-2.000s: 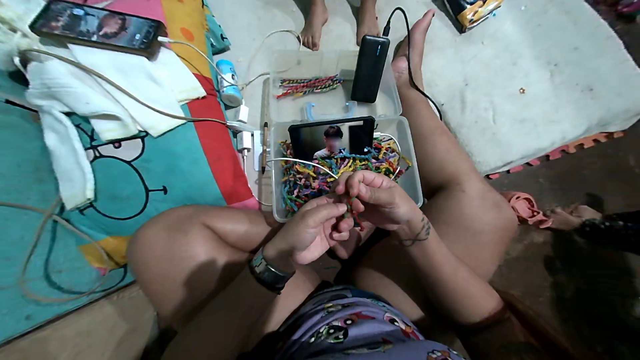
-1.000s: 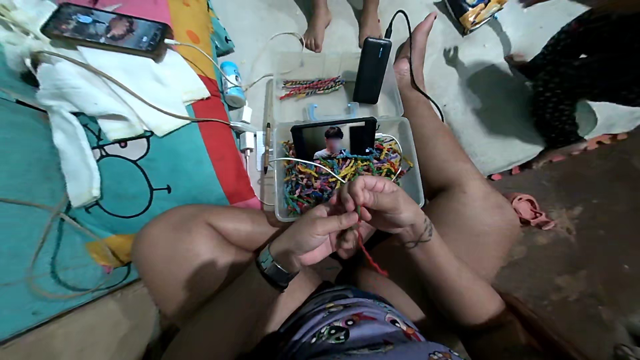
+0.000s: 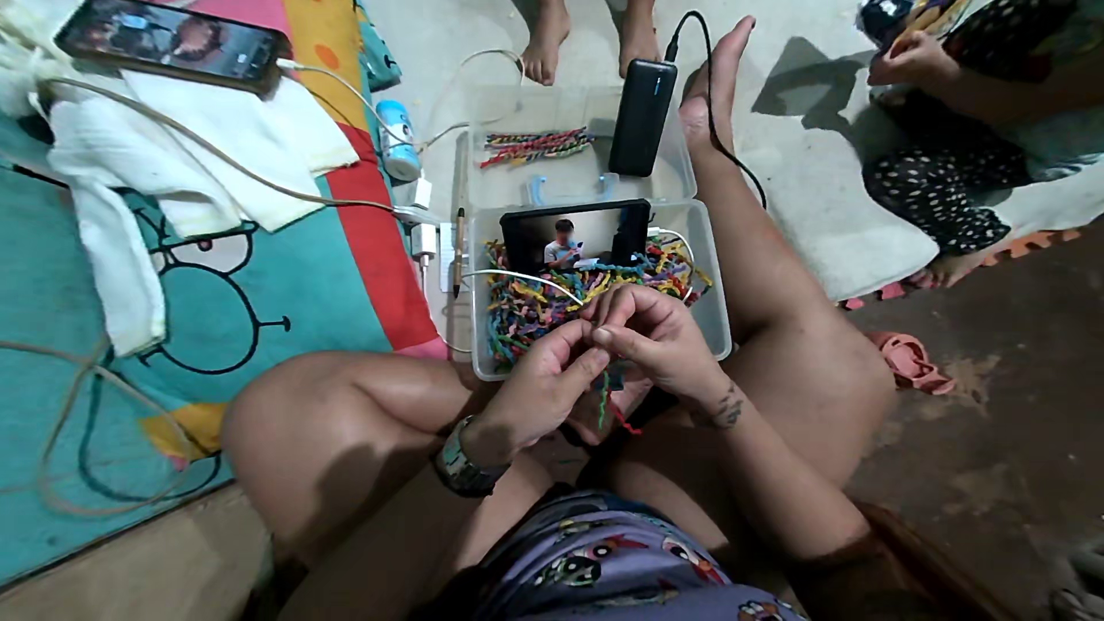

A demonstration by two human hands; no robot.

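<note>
My left hand (image 3: 552, 379), with a watch on its wrist, pinches twisted colored strands between thumb and fingers. My right hand (image 3: 651, 341) touches it and grips the same strands from the right. Green and red ends (image 3: 604, 401) hang below the fingertips; the rest is hidden by the fingers. Just beyond my hands lies a clear plastic box (image 3: 723, 302) filled with many short colored twisted cords (image 3: 526, 306). A smartphone (image 3: 573, 237) leans upright on the cords, its screen lit. In the box's open lid rest a bundle of twisted cords (image 3: 535, 147) and a black power bank (image 3: 642, 116).
White charging cables run beside the box, near a pen (image 3: 459, 254) and a blue-white bottle (image 3: 398, 138). Another phone (image 3: 172, 43) lies on white cloth (image 3: 216, 147) at left. Another person's bare feet (image 3: 546, 43) stand beyond the lid; a second person sits at right.
A green strand now hangs beside the red one below my fingers; one second ago only red showed. The person at right has come further into view, with a hand now visible.
</note>
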